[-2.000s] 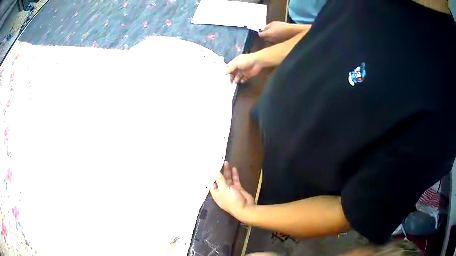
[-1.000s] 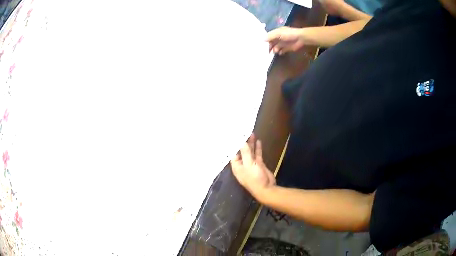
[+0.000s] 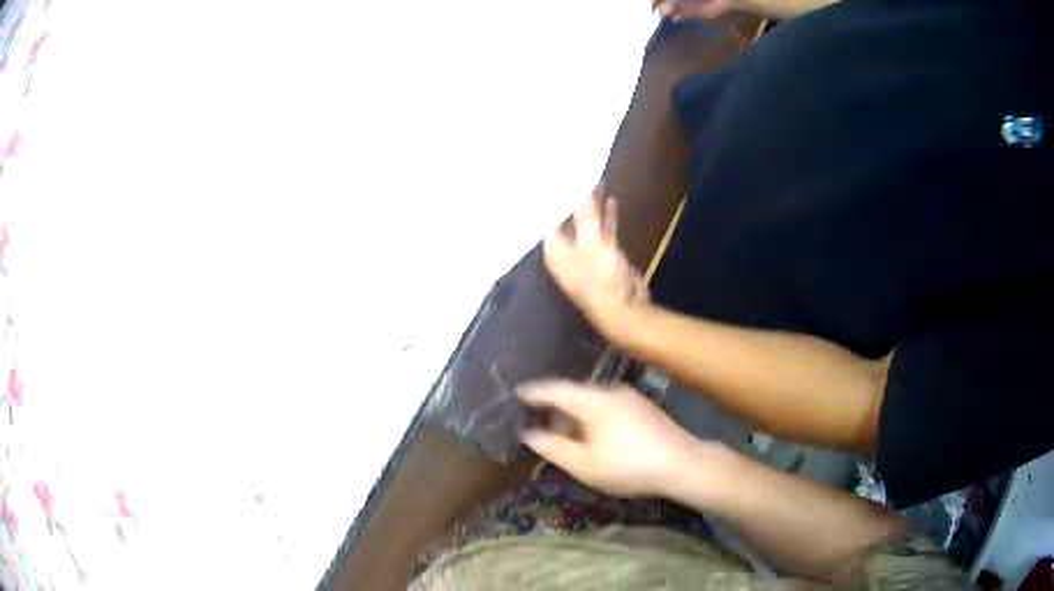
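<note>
White fabric [image 3: 347, 208], overexposed to plain white, covers most of the table; its surface detail and layers cannot be told. My right hand [image 3: 607, 439] is over the table's brown edge, beside a shiny clear plastic patch [image 3: 480, 387]. It is blurred, with thumb and fingers apart and nothing visible between them, and does not touch the fabric. My left hand is out of the picture. Another person's hand [image 3: 592, 260] rests at the fabric's slanting edge, above my right hand.
The other person, in a black top [image 3: 855, 208], stands close at the right edge of the table [image 3: 653, 150]. Their other hand [image 3: 699, 8] is at the top, cut off by the frame. Pink floral cloth [image 3: 44, 496] shows at left. Khaki clothing [image 3: 555, 563] is at the bottom.
The view has shifted; the blue cloth and paper have left the picture at the top. My right hand has come in from the lower right. The other person's near hand stays at the fabric edge.
</note>
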